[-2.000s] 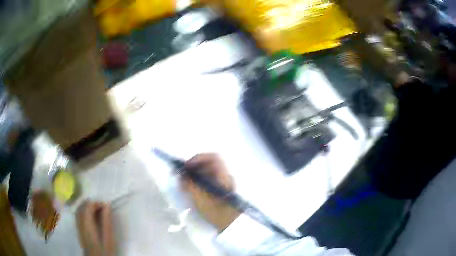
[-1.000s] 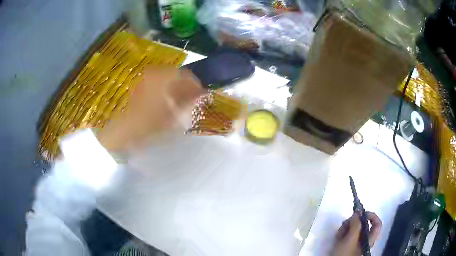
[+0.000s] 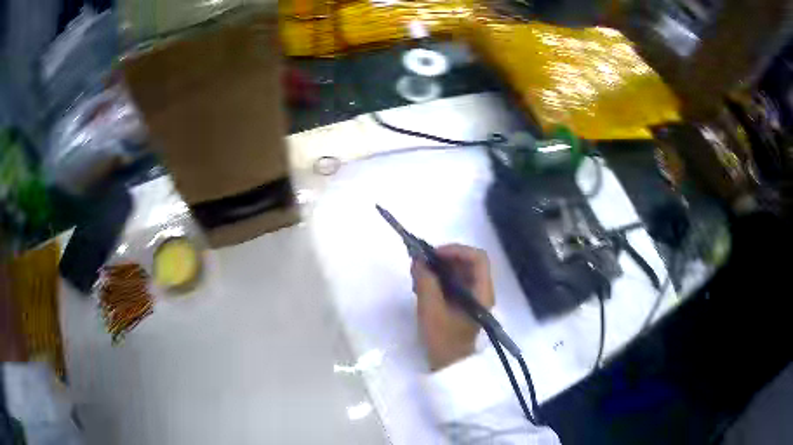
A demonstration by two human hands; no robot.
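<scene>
My right hand [image 3: 454, 304] holds a dark soldering iron [image 3: 448, 282] over the white paper [image 3: 374, 287], its tip pointing up and left. My left hand [image 3: 10, 308] is blurred and cut off at the left edge, by the gold wired panels [image 3: 39, 304]; its fingers cannot be made out. A pile of red-brown lead wires [image 3: 124, 300] lies on the pale board [image 3: 235, 348], beside a round tin with yellow contents [image 3: 176, 264].
A brown cardboard box [image 3: 217, 130] stands beyond the tin. A black feeder unit [image 3: 543, 252] with a green spool [image 3: 561, 152] and cables stands at right. Glossy gold sheets [image 3: 591, 83] and white spools [image 3: 425, 61] lie at the back. A flat black object [image 3: 97, 239] is at left.
The view has swung left, then back right. My left hand was near the lead wires at the panels a second ago and is now at the left edge. My right hand still holds the iron.
</scene>
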